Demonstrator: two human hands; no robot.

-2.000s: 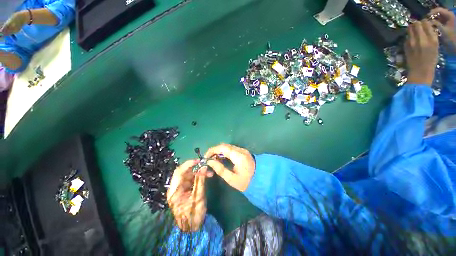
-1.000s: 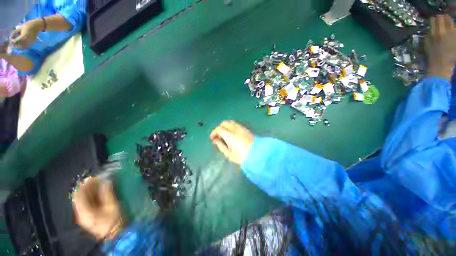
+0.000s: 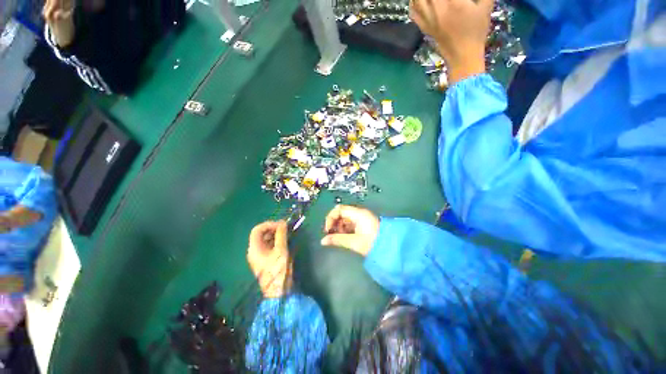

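Note:
A large pile of circuit boards [image 3: 332, 146] with white-and-amber cells lies on the green bench in front of both hands. My left hand [image 3: 270, 252] is below the pile's near edge, fingers curled, holding a small dark-and-white part [image 3: 298, 220] that sticks up from its fingertips. My right hand [image 3: 351, 229] is a little to the right, thumb and fingers curled together; whether anything is inside cannot be told. The two hands are apart. The pile of black parts [image 3: 201, 332] is at the lower left, blurred and partly behind strands of hair.
A lime-green piece [image 3: 412, 129] lies at the pile's right edge. A metal support [image 3: 326, 44] stands behind the pile. A neighbour's blue sleeve [image 3: 478, 153] and hand are close at right, by more boards. A black tray [image 3: 95, 169] and small units [image 3: 196, 107] are across the line.
The view has swung right. My left hand has left the tray on the left and is now beside my right hand, near the board pile, with a small part at its fingertips.

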